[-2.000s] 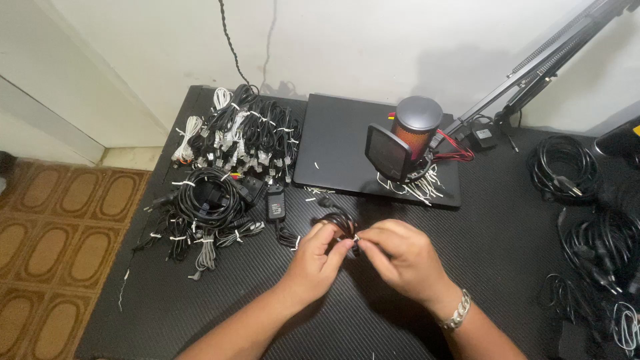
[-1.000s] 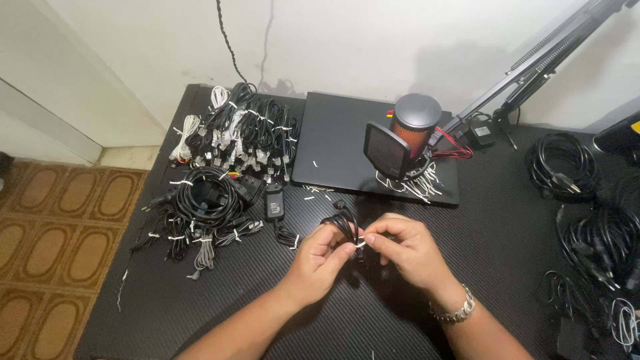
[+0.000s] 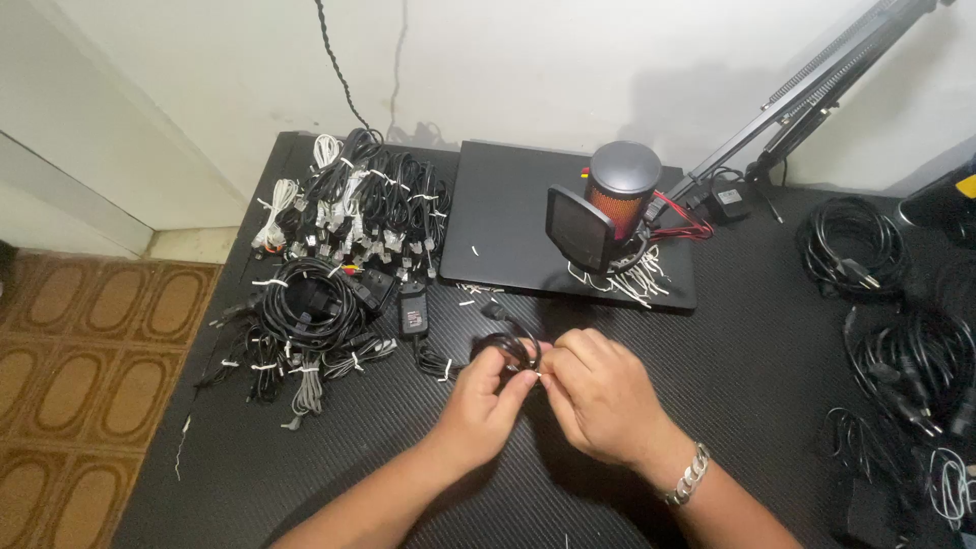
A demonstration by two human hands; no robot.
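A small coil of black cable (image 3: 501,347) with a dark plug at its upper end is held above the desk by my left hand (image 3: 486,400), thumb and fingers closed around it. My right hand (image 3: 598,393), with a metal chain bracelet at the wrist, pinches a short white tie (image 3: 540,374) against the coil. The fingertips of both hands nearly meet there, and the fingers partly hide the tie. Left of my left hand lies a black power adapter (image 3: 414,311), its cord bundled with a white tie.
Tied cable bundles (image 3: 381,198) and a large black coil (image 3: 284,335) cover the desk's left side. Behind my hands, a closed black laptop (image 3: 507,221) lies below a microphone (image 3: 624,183) on a boom arm. White ties (image 3: 640,278) lie by it; more cables (image 3: 854,248) are at right.
The white tie's ends stood out at the coil one second ago; now my right fingers cover most of it. The fingertips of both hands have drawn closer together.
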